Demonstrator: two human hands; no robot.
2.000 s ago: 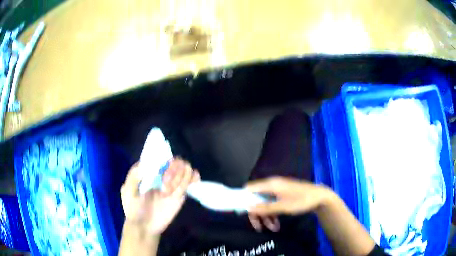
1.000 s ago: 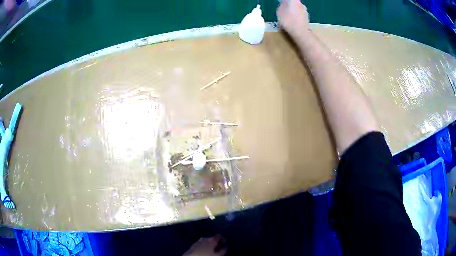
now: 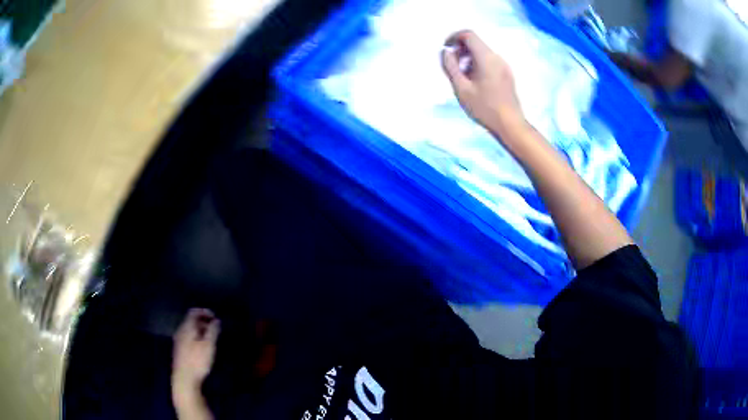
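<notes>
My right hand (image 3: 485, 82) is over the blue right parts bin (image 3: 353, 135), its fingers curled towards the thumb. Whether a small white thing is between the fingertips cannot be told against the glare. White parts (image 3: 410, 107) fill this bin; their single shapes are mostly washed out, with long narrow pieces showing at its near right end. My left hand (image 3: 195, 344) is low over the lap, fingers loosely bent, a dark gap between fingers and thumb, with no part seen in it.
The tan table (image 3: 90, 90) curves along the left, with a blurred taped patch (image 3: 49, 279) and thin sticks on it. Another person's arm (image 3: 672, 70) shows at the upper right. Blue bins (image 3: 713, 303) stand at the right edge.
The view has turned right, to the bin. My right arm has come back from the table's far edge and is now over the bin. The white parts held two seconds ago are out of my hands.
</notes>
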